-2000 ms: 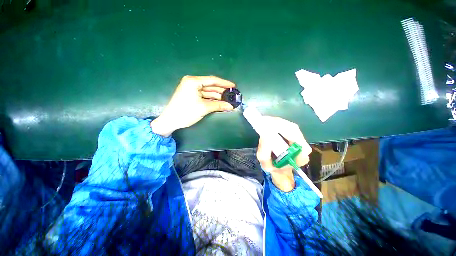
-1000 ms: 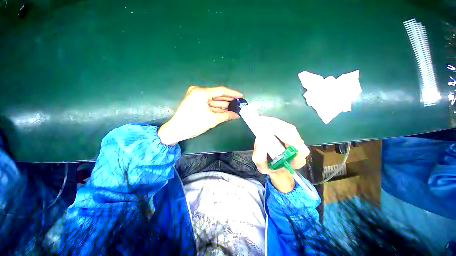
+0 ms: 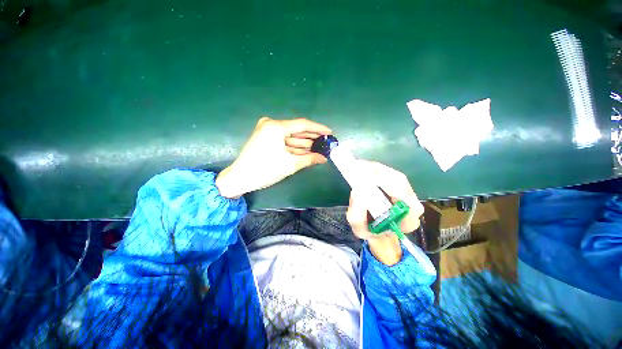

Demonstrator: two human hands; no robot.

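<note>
My left hand (image 3: 269, 153) holds a small round dark part (image 3: 323, 145) between thumb and fingers, above the front of the green belt. The part has a pale detail on its face. My right hand (image 3: 385, 198) holds a white glue syringe (image 3: 353, 170) like a pen, slanted up and to the left, its front end at the dark part. The narrow tip is too bright and small to make out. The syringe's bright green cap (image 3: 389, 217) shows at its rear, with a pale hose (image 3: 415, 251) running down from it.
An irregular white paper (image 3: 451, 133) lies flat on the green belt (image 3: 204, 75), right of my hands. White ribbed strips (image 3: 576, 88) lie farther right, near shiny small pieces (image 3: 616, 129). A cardboard box (image 3: 501, 235) stands below the belt edge. Blue sleeves of other people show at both sides.
Both hands moved slightly between the first two frames, the left hand with the dark part a little right and down. Since then they have stayed almost still; the syringe remains at the part.
</note>
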